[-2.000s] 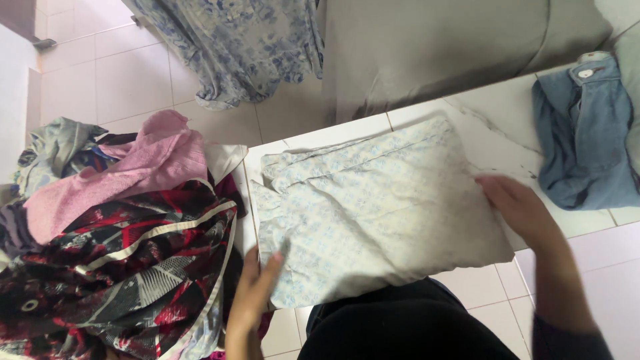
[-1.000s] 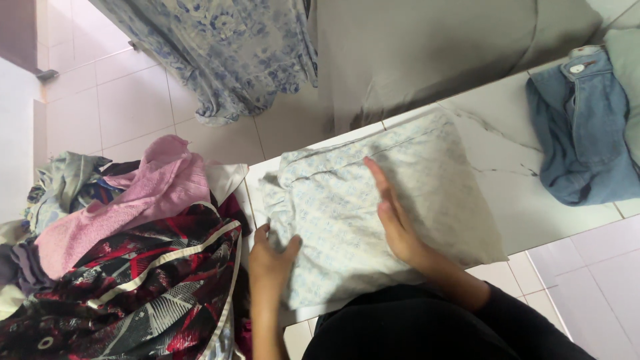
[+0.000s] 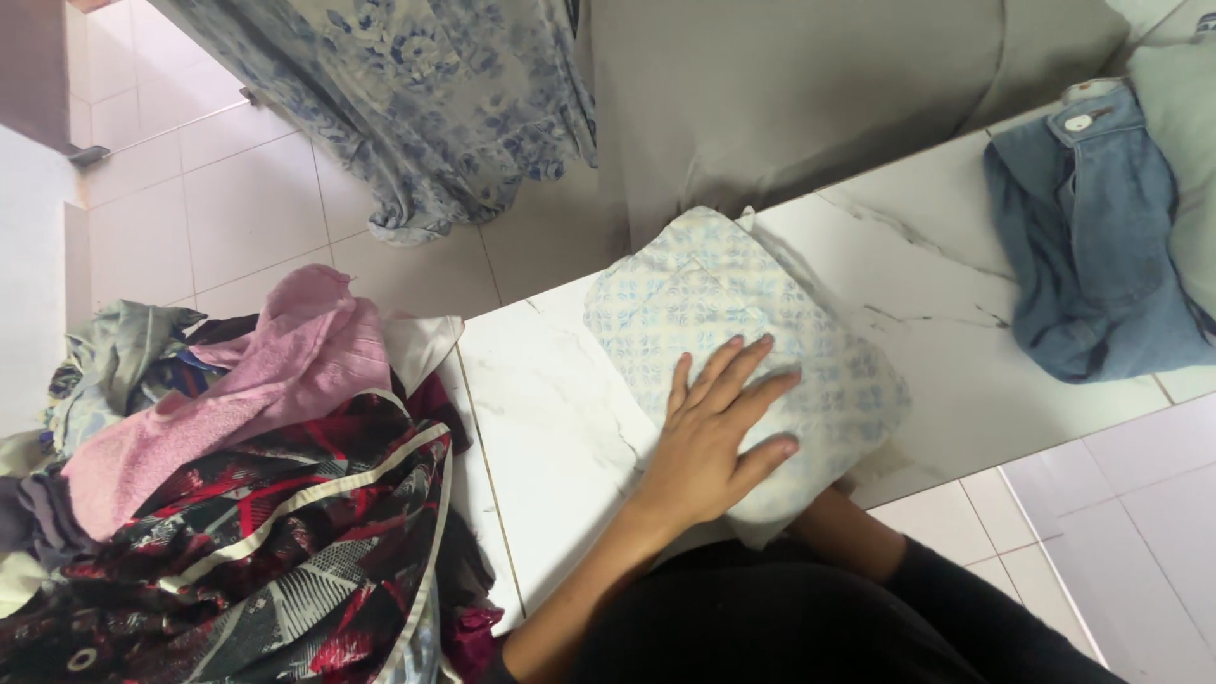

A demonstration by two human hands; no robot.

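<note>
A pale cloth with a light blue pattern (image 3: 684, 313), folded into a compact bundle, lies at an angle near the middle of the marble-look slab. Flat on top of it rests my left hand (image 3: 717, 432), fingers spread. My right hand is beneath the near right side of the cloth, its fingers hidden; only the wrist and forearm (image 3: 841, 527) show. Whether those fingers grip the fabric cannot be seen.
Left on the slab is a heap of clothes with a pink towel (image 3: 237, 389) and a red, black and grey garment (image 3: 285, 541). Folded blue denim (image 3: 1092, 247) and a pale green cloth (image 3: 1178, 142) lie right. A floral curtain (image 3: 418, 85) hangs beyond.
The patterned cloth, spread wider before, is now folded smaller and turned at an angle. My left hand has moved from its left edge onto its top; my right hand has gone from its top to underneath.
</note>
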